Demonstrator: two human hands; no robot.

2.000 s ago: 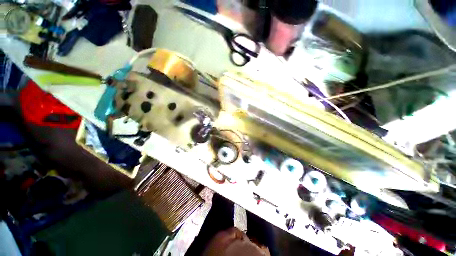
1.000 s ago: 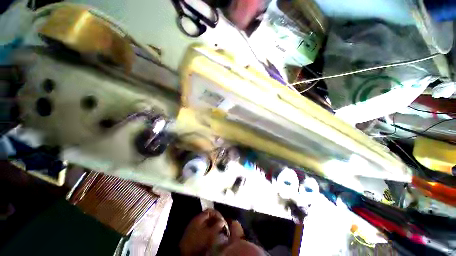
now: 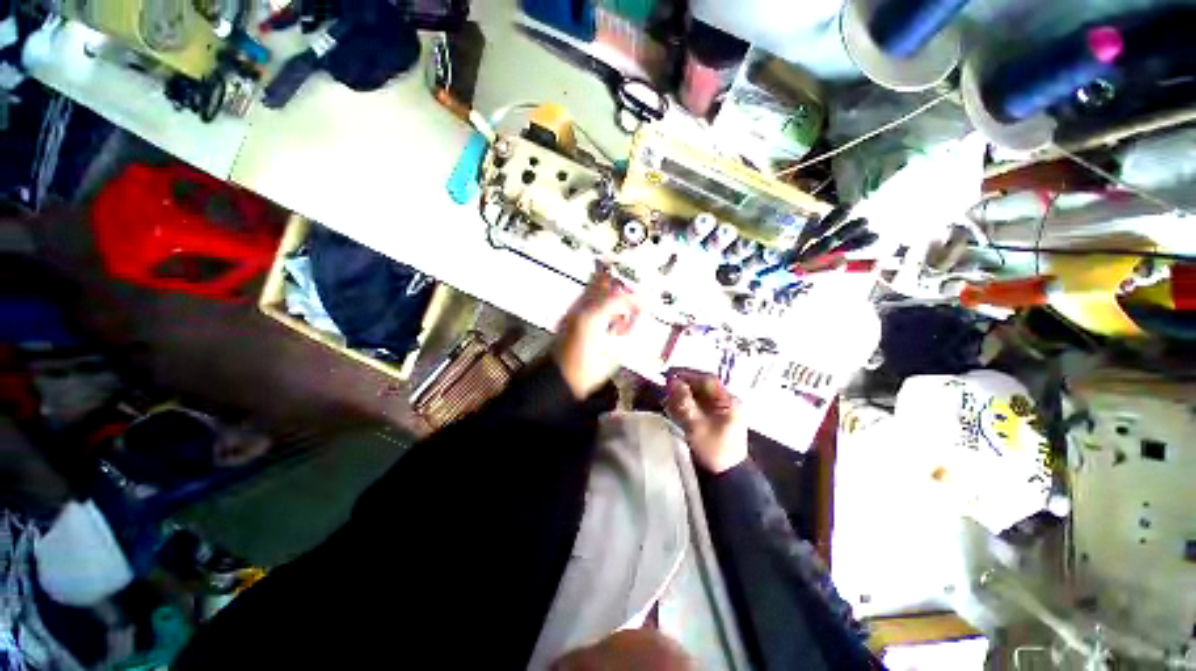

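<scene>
My left hand [image 3: 597, 330] is raised at the front edge of the table, below the sewing machine head [image 3: 540, 181]. Its fingers are bent together; glare hides whether they hold anything. My right hand [image 3: 706, 409] is lower and further right, by the table's front corner, apart from the left. Its fingers are curled and I cannot tell what is in them. The cream head has dark round knobs and holes. White round dials [image 3: 704, 227] sit to its right. Small dark parts [image 3: 750, 345] lie on the white surface near my hands.
The yellowish control panel [image 3: 729, 191] is behind the dials, with black-handled scissors [image 3: 640, 100] beyond. A red stool [image 3: 177, 233] and a wooden box of dark cloth [image 3: 422, 344] are at left. A smiley-face bag [image 3: 986, 443] is at right. Thread cones [image 3: 905, 39] stand at the back.
The view has drawn back and become clearer. My hands, close together below the table edge a second ago, are now separated, the left one nearer the machine.
</scene>
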